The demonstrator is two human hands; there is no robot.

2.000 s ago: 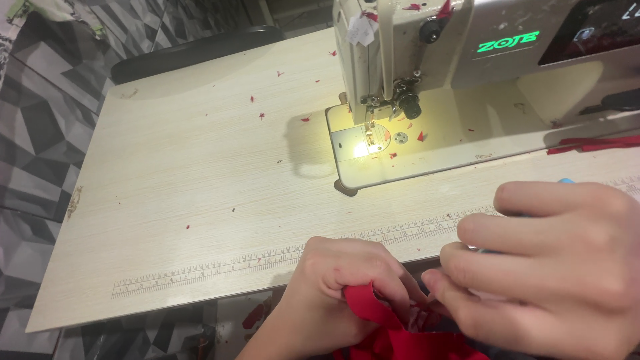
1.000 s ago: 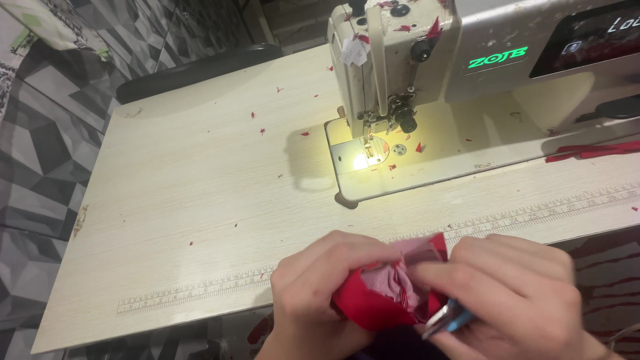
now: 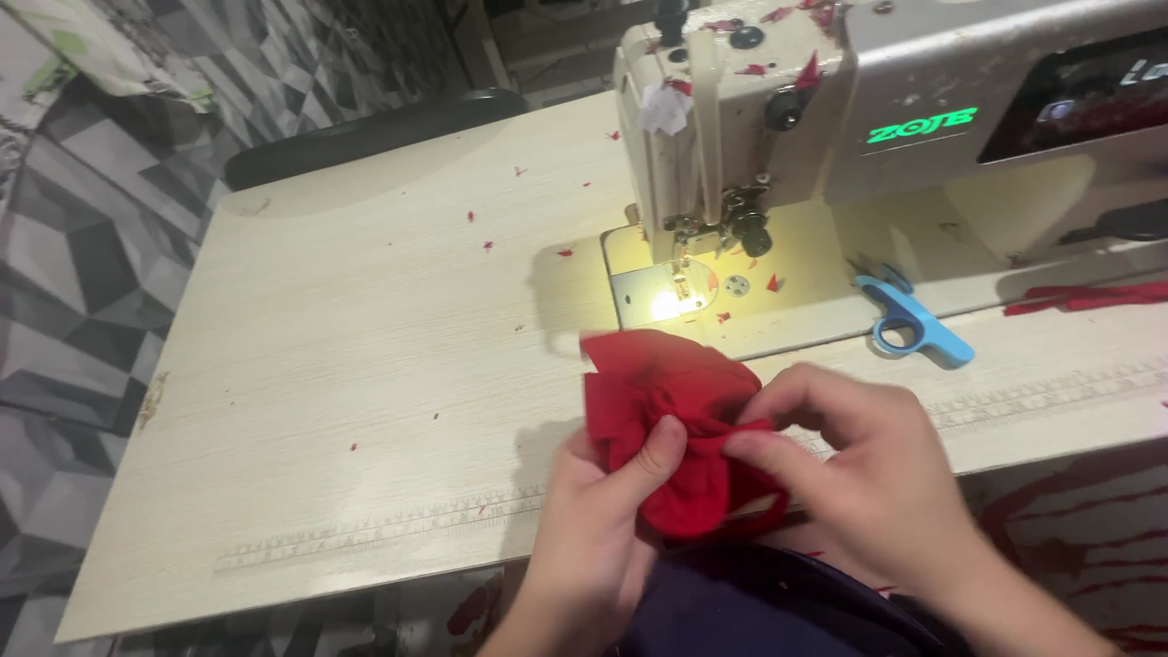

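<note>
A bunched piece of red fabric (image 3: pixel 675 392) is held up over the front edge of the table, just in front of the sewing machine's needle area. My left hand (image 3: pixel 607 502) grips it from the left, thumb pressed on top. On the other side, my right hand (image 3: pixel 849 447) pinches a fold of the same fabric between thumb and fingers. Blue thread snips (image 3: pixel 917 324) lie at the front edge of the machine bed, beyond my right hand. The lit needle plate (image 3: pixel 671 292) shows behind the fabric.
A Zoje sewing machine (image 3: pixel 748 119) stands at the back right. Red fabric strips (image 3: pixel 1086 297) lie at the right. A printed ruler scale (image 3: pixel 383 529) runs along the front of the pale table (image 3: pixel 365 347), where red scraps are scattered. Dark cloth (image 3: pixel 776 602) is below my hands.
The blue snips, in my right hand one second ago, now lie by the machine bed. The red fabric has been raised and turned, its pale inside no longer showing. My right hand now pinches a fold.
</note>
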